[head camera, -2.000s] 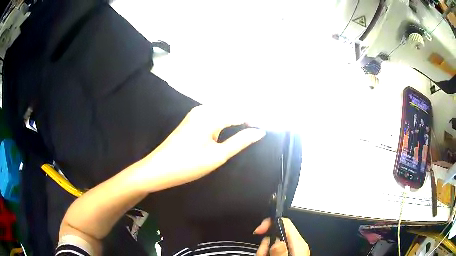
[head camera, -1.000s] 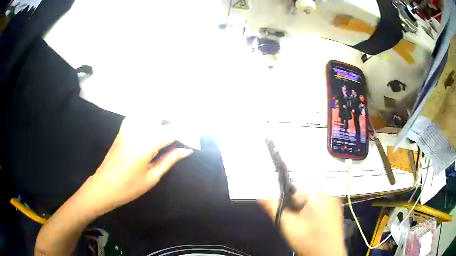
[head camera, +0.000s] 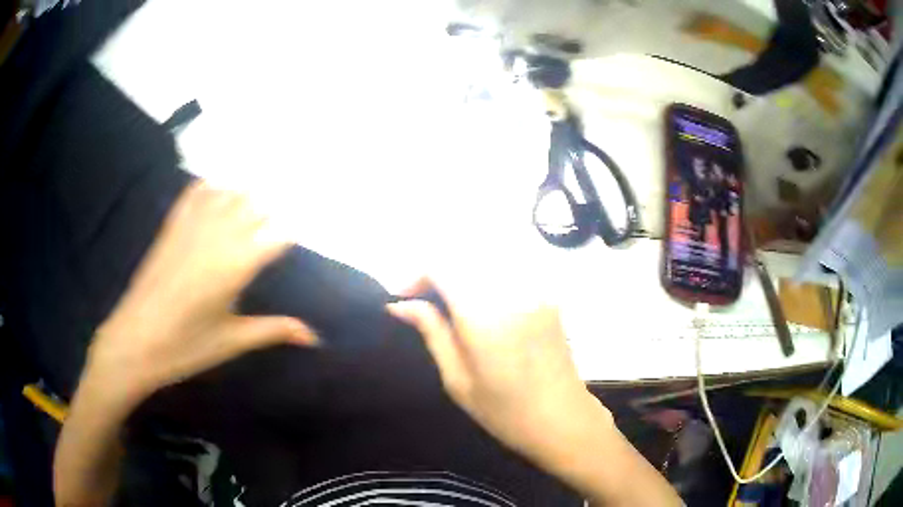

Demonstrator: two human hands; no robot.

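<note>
A large dark garment panel (head camera: 89,198) covers the left of the table and hangs over my lap. My left hand (head camera: 188,287) lies on it with the thumb spread away from the fingers, pressing the cloth. My right hand (head camera: 485,347) pinches the panel's upper right edge between thumb and fingers. The black-handled shears (head camera: 584,188) lie on the table beyond my right hand, handles towards me. Their blades are lost in the glare. A small dark tab (head camera: 182,116) sticks out from the panel's edge.
A red-cased smartphone (head camera: 704,203) with a white cable (head camera: 705,396) lies right of the shears. A slim dark stick (head camera: 774,307) lies right of it. Machine parts stand at the top under strong glare. Papers (head camera: 871,198) hang at the right. Yellow tubular rims show at the lower left and lower right.
The shears were in my right hand and now lie on the table near the phone. My right hand has moved left onto the cloth edge. My left hand has shifted slightly up and left.
</note>
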